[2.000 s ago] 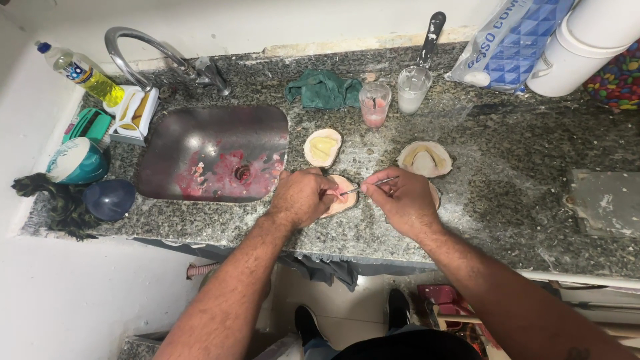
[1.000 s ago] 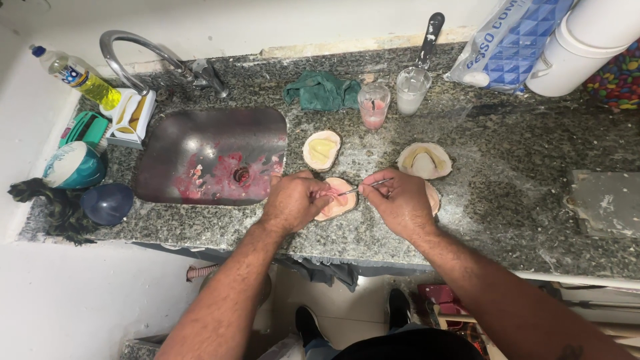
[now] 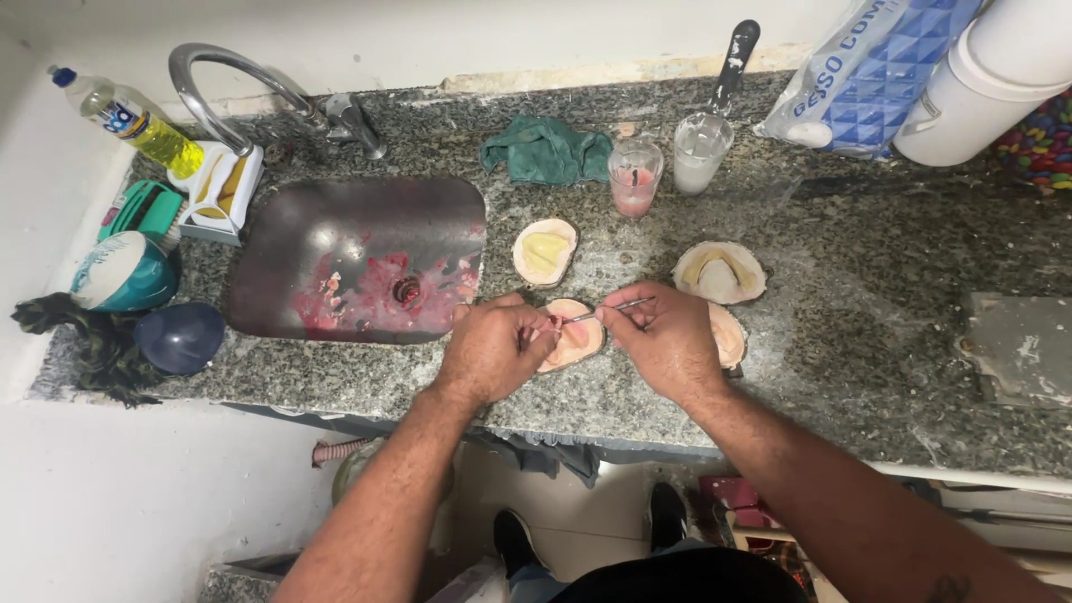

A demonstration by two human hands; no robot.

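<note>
My right hand (image 3: 666, 339) holds a thin metal dental instrument (image 3: 590, 316), its tip pointing left over a pinkish dental plaster cast (image 3: 579, 339). At the left side of that cast, my left hand (image 3: 498, 347) pinches a small pink piece (image 3: 554, 322) near the tip. Behind it lies a cast with a yellowish centre (image 3: 544, 251). Another cast with a yellowish arch (image 3: 720, 272) rests behind my right hand, and a peach-coloured cast (image 3: 727, 335) is partly hidden by that hand.
At the left is a steel sink (image 3: 360, 251) with pink residue. Along the back stand a green cloth (image 3: 546, 151), a cup of pink material (image 3: 635, 180), a cup of whitish material (image 3: 699, 155), a plaster bag (image 3: 879, 75) and a white bucket (image 3: 955, 109). Mixing bowls (image 3: 180, 337) sit far left.
</note>
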